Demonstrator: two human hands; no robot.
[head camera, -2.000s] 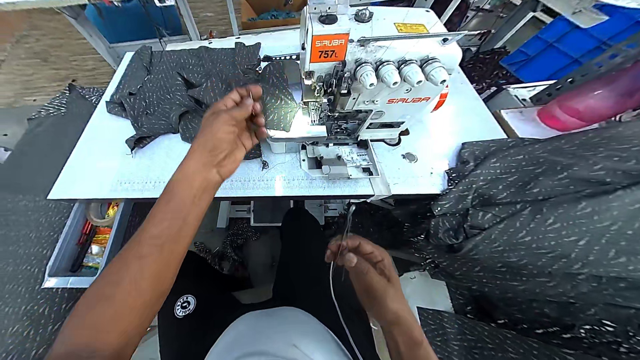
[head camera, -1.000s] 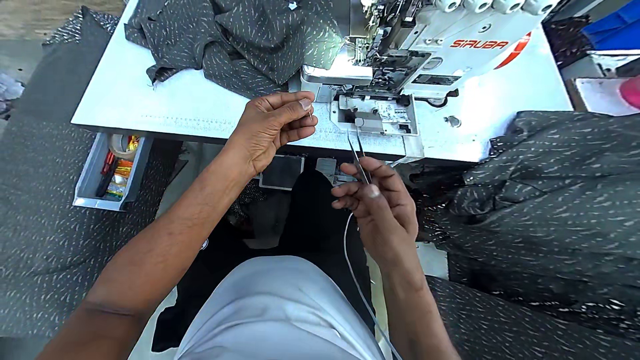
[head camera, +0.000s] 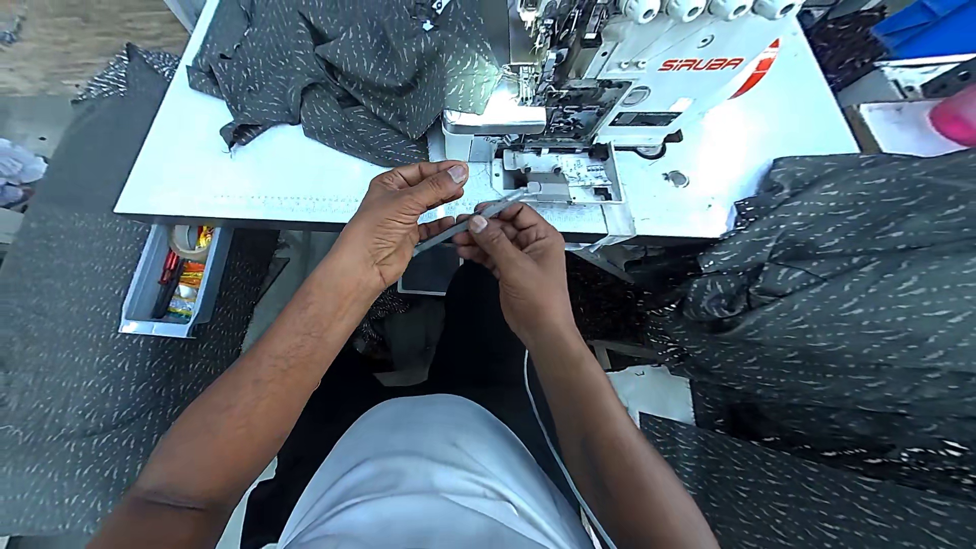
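Observation:
My right hand (head camera: 522, 263) holds a pair of metal tweezers (head camera: 469, 227), slanted, with the slim end up and to the right, just in front of the sewing machine. My left hand (head camera: 400, 217) is beside it, thumb and forefinger pinched; its lower fingers are near the lower end of the tweezers, and whether it holds a thread cannot be told. Beyond both hands stands a white Siruba overlock machine (head camera: 648, 69) with its front cover (head camera: 560, 175) folded down and its looper area exposed. Dark flecked fabric (head camera: 358, 69) lies bunched on the table left of the needle area.
The white machine table (head camera: 175, 183) has its front edge just beyond my hands. Under it at left, an open drawer (head camera: 164, 328) holds a tape roll and small packets. More dark flecked fabric (head camera: 862, 290) is piled at right. A pale cord (head camera: 545, 427) runs beside my lap.
My hands have come together. The tweezers, earlier pointing up with their tips apart, are now slanted between the hands. The view has tilted down and moved closer to the table.

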